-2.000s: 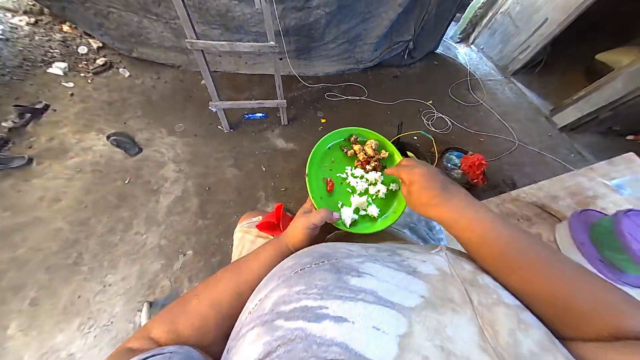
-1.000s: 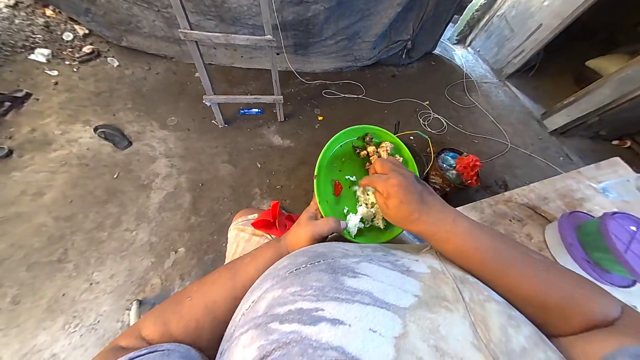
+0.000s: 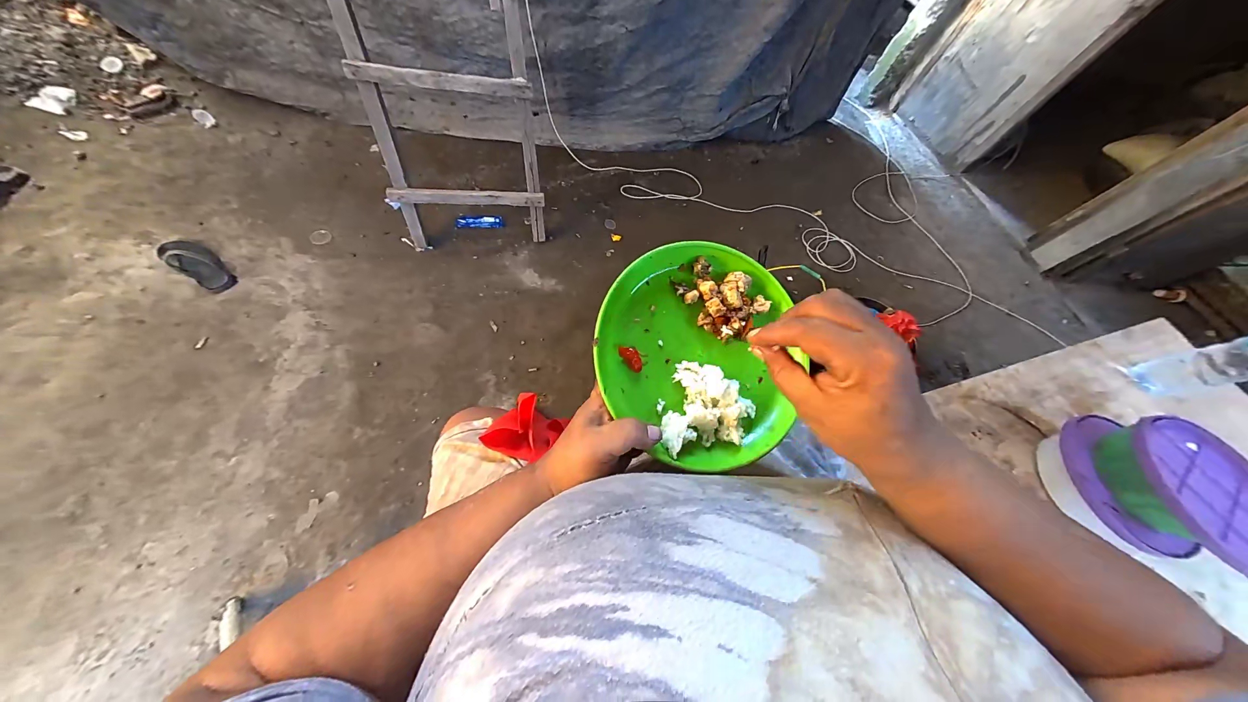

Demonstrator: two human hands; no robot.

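A round green plate (image 3: 639, 307) is held over my lap by my left hand (image 3: 597, 441), its thumb on the near left rim. White rice (image 3: 710, 405) lies in a heap on the near part of the plate. Browned food chunks (image 3: 721, 300) sit toward the far side, and a red piece of food (image 3: 632, 359) is at the left. Above the plate's right edge, my right hand (image 3: 843, 375) has thumb and fingertips pinched together beside the chunks. Whether a bit of food is between those fingertips cannot be told.
A wooden ladder (image 3: 448, 198) leans by a dark tarp (image 3: 624, 88). A thin cable (image 3: 770, 207) loops over the ground. On the left lies a sandal (image 3: 197, 265). At the right, a table (image 3: 994, 395) holds purple-rimmed containers (image 3: 1082, 468). Red cloth (image 3: 524, 429) rests by my knee.
My right hand has lifted off the rice and moved to the plate's right edge by the chunks. The rice is now gathered in a heap nearer me, apart from the chunks.
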